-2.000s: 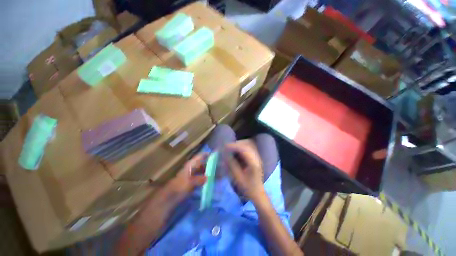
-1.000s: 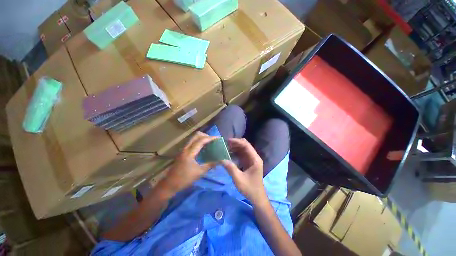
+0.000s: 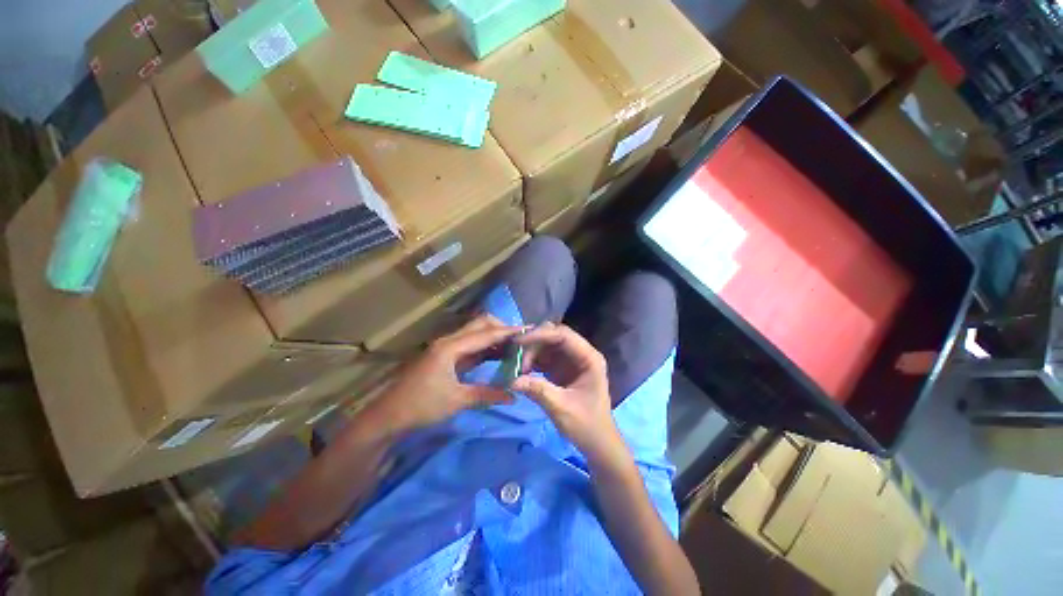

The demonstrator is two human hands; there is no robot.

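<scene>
My left hand [image 3: 449,378] and my right hand [image 3: 568,375] hold a small green piece [image 3: 514,360] between their fingertips above my lap. The piece is seen nearly edge-on and partly hidden by the fingers. A stack of grey-purple plates [image 3: 286,218] with dark ridged edges lies on the cartons to the left. Two loose mint green strips [image 3: 426,98] lie in a V behind it. A green bundle in clear wrap [image 3: 90,228] lies at the far left.
Closed cartons [image 3: 239,326] form the work surface on the left. Green bundles [image 3: 266,44] stand at its back. A black crate [image 3: 816,402] with a red liner [image 3: 804,268] is at the right. Flattened cardboard [image 3: 816,501] lies at the lower right.
The green strip seen upright earlier, then broad side up, now shows nearly edge-on between my fingertips. My right hand has closed in on it. The view has shifted, moving the cartons up in the picture.
</scene>
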